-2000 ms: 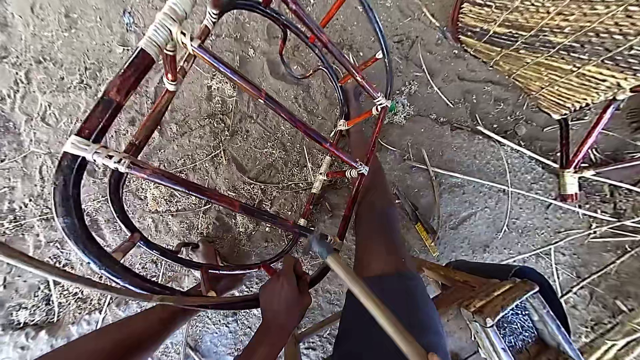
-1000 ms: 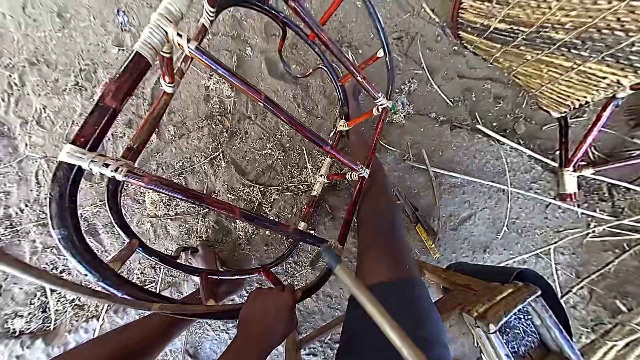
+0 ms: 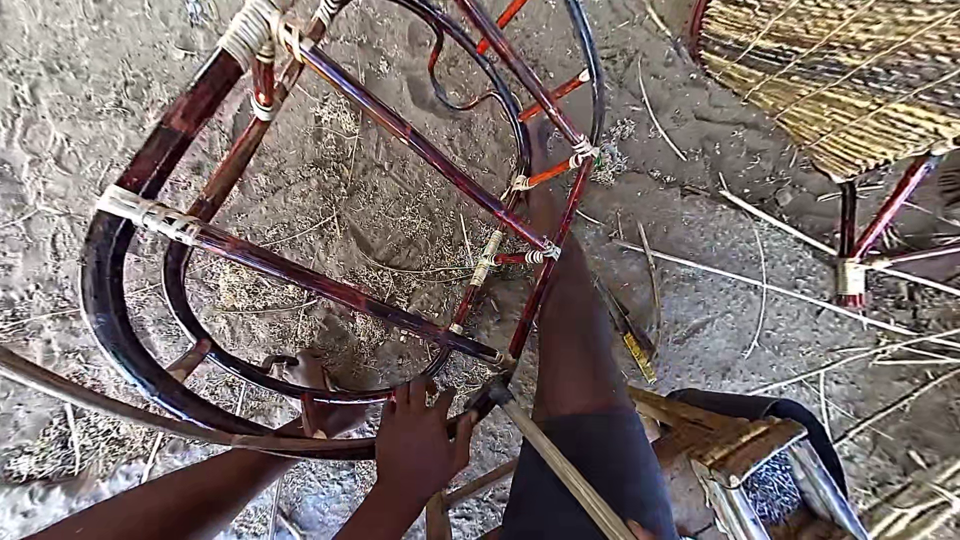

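Note:
A dark red and black cane chair frame [image 3: 405, 135], bound with pale strips at its joints, fills the left and middle. My left hand [image 3: 420, 431] lies over its lower rim, fingers spread across the curved canes and thumb to the right. Just right of that hand, a hammer [image 3: 559, 461] has its dark head against the corner where a crossbar meets the rim. At the bottom edge only the fingertips of my right hand [image 3: 639, 531] show, on the hammer's wooden handle. Part of the rim under my left hand is hidden.
My bare leg [image 3: 574, 337] stands beside the frame's right side. A wooden box holding nails [image 3: 772, 487] is at the lower right, near a yellow-marked tool [image 3: 637, 352]. A woven cane seat [image 3: 840, 82] is at the upper right. Loose cane strips [image 3: 780, 289] lie on the ground.
My left hand held a short red piece at the lower rim; now its fingers are spread over the rim and no red piece shows in it. The hammer head has shifted slightly along the corner.

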